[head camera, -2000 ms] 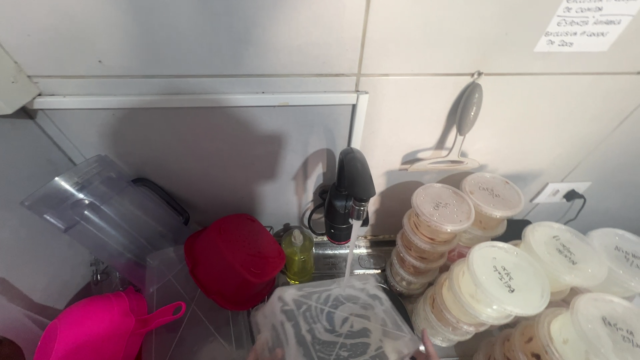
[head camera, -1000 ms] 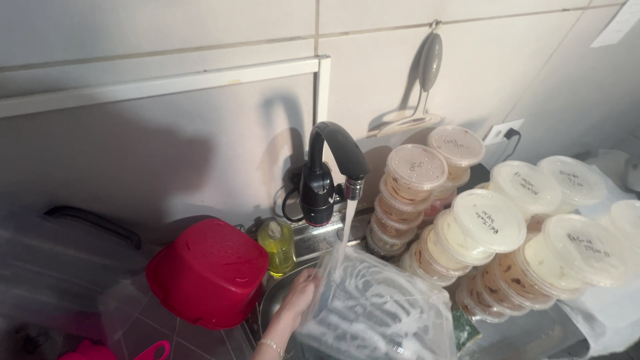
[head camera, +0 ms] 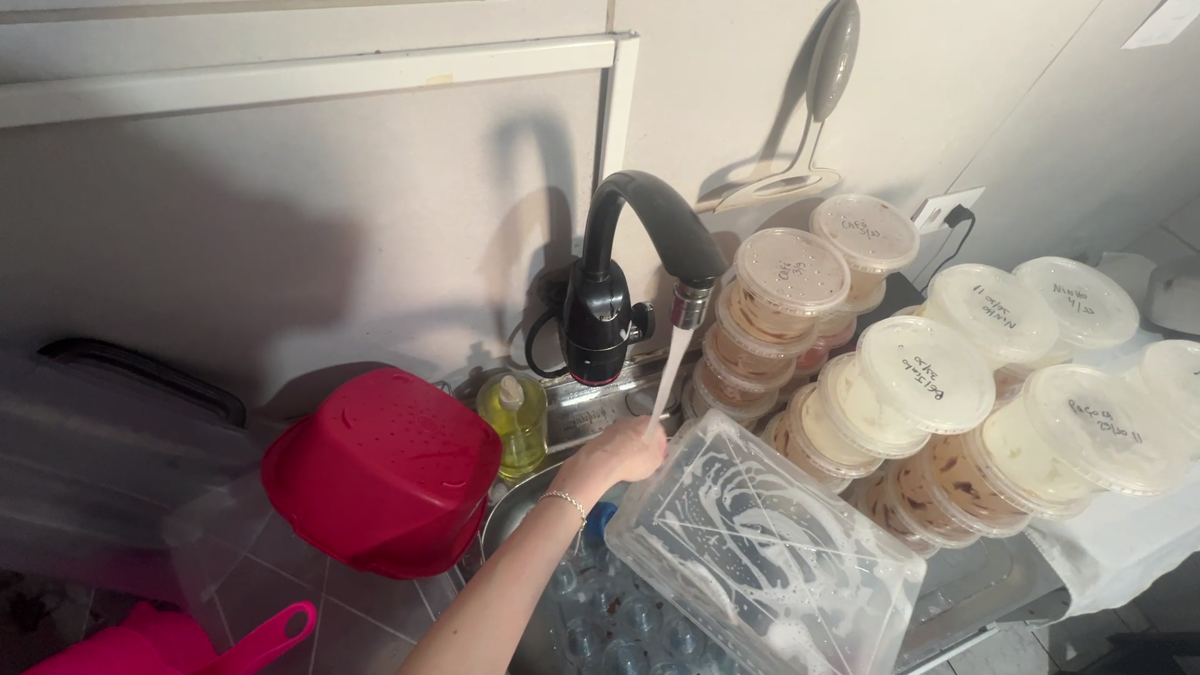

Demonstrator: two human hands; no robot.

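My left hand (head camera: 623, 452), with a chain bracelet at the wrist, is under the water stream from the black faucet (head camera: 647, 225), at the upper left corner of a clear plastic container (head camera: 769, 544). Its fingers are partly hidden, so I cannot tell how they close. White suds streak the container, which is tilted over the metal sink (head camera: 502, 516). In the sink below lie several clear plastic items (head camera: 642, 614) and something blue. My right hand is not in view.
Left of the sink, a red plastic bowl (head camera: 384, 469) rests upside down beside a bottle of yellow-green liquid (head camera: 516, 427). A pink handled item (head camera: 272, 642) lies lower left. Stacked lidded tubs (head camera: 923, 375) crowd the right. A spatula (head camera: 830, 66) hangs on the wall.
Since two seconds ago, the container has tilted and moved right of the water stream. My left hand has come up under the water. The view has shifted closer.
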